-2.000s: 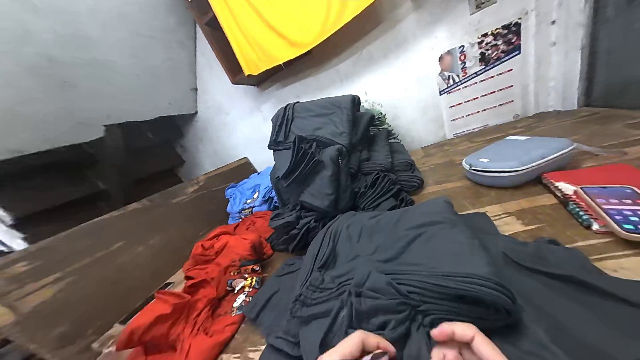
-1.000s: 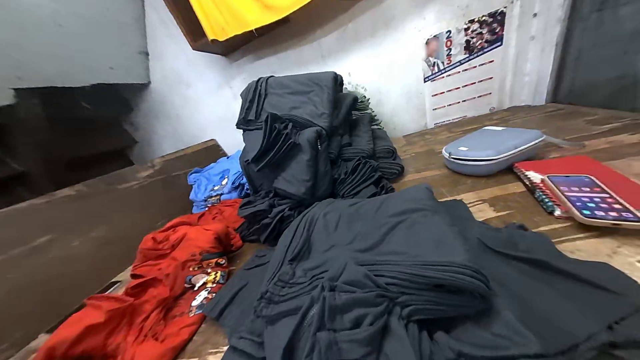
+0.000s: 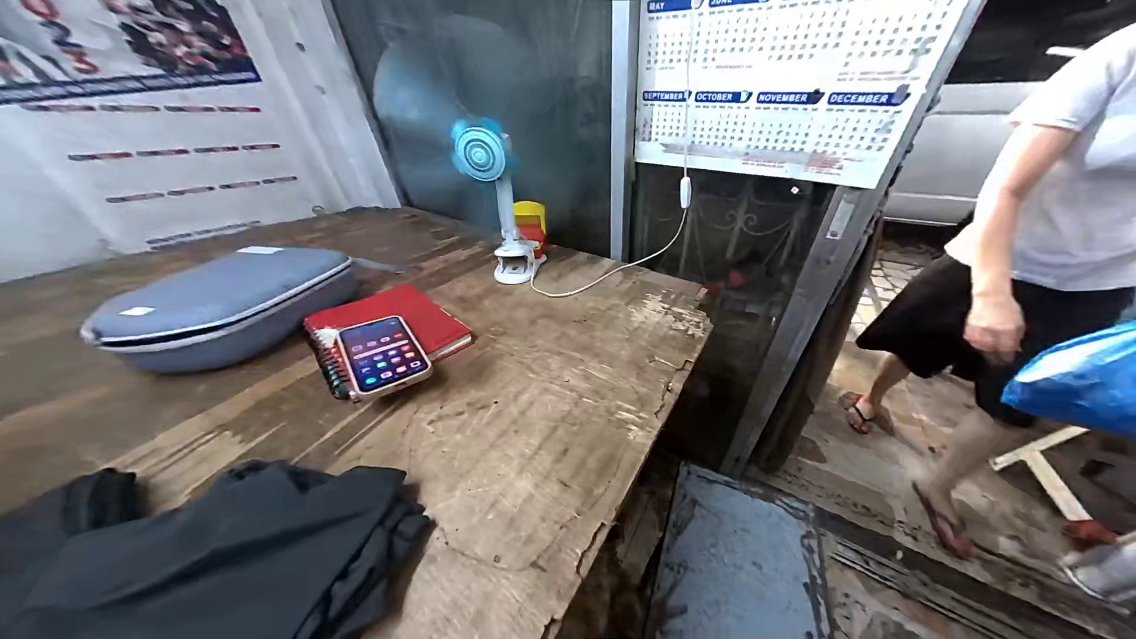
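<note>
Neither my left hand nor my right hand shows in the head view. Dark cloth (image 3: 222, 550), rumpled at its edge, lies at the lower left on a worn wooden table (image 3: 524, 426). Beyond it a lit smartphone (image 3: 383, 355) rests tilted on a red spiral notebook (image 3: 444, 327). A grey-blue zippered case (image 3: 222, 297) sits left of the notebook, near the wall. What my hands hold or touch is hidden.
A small white and blue clip fan (image 3: 480, 153) stands at the table's back with its cord. A person (image 3: 1056, 195) in a white shirt walks by at the right, beside a blue plastic bag (image 3: 1078, 377). A wall calendar (image 3: 772, 84) hangs behind.
The view has swung far to the right, bringing in the fan and doorway; the stacked dark garments and red cloth are out of view. Two seconds ago my fingers showed at the dark pile.
</note>
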